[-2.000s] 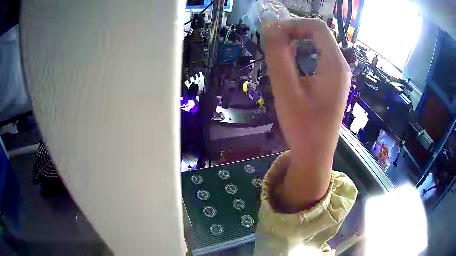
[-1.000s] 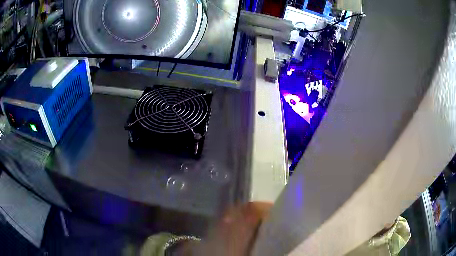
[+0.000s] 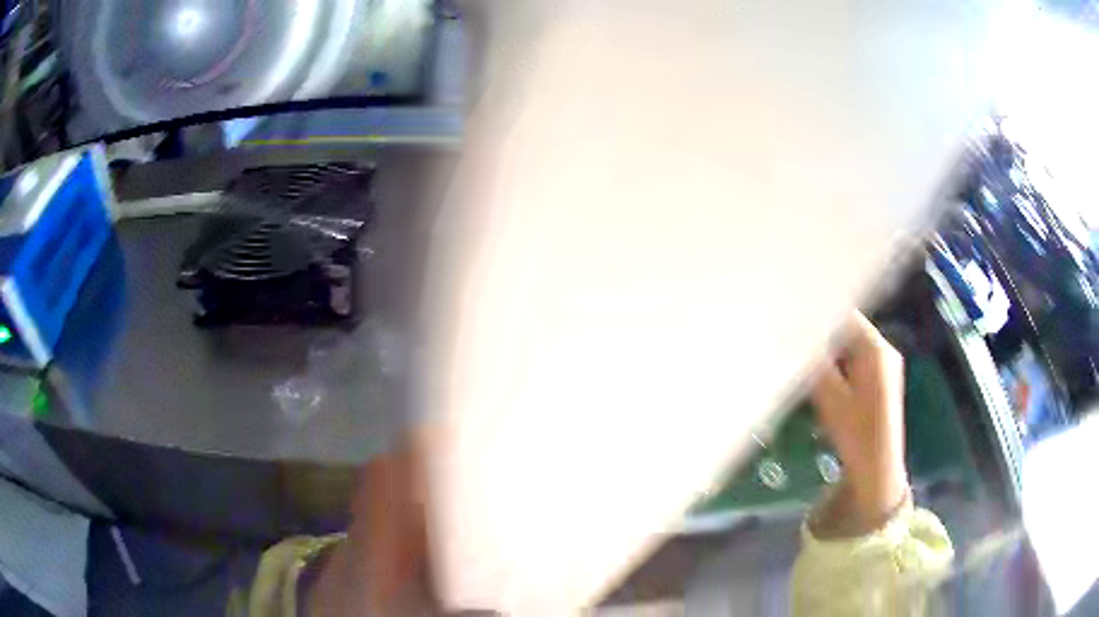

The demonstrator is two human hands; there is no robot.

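My right hand, in a pale yellow cuff, is over the green conveyor belt. Its fingertips are partly hidden by the large white post, so I cannot tell whether it holds anything. A few clear discs lie on the belt beside it. My left hand is blurred at the bottom, against the left side of the post, which hides its fingers. Blurred clear discs lie on the steel bench in front of the black fan.
The blue box with a green light stands at the left edge. The monitor at the top left shows a ringed disc. The white post fills the middle of the view. Dark machinery and bright glare are at the right.
The view has shifted, so fan and blue box sit further left. My right hand, mostly hidden behind the post a second ago, now shows over the belt. My left hand remains low by the post.
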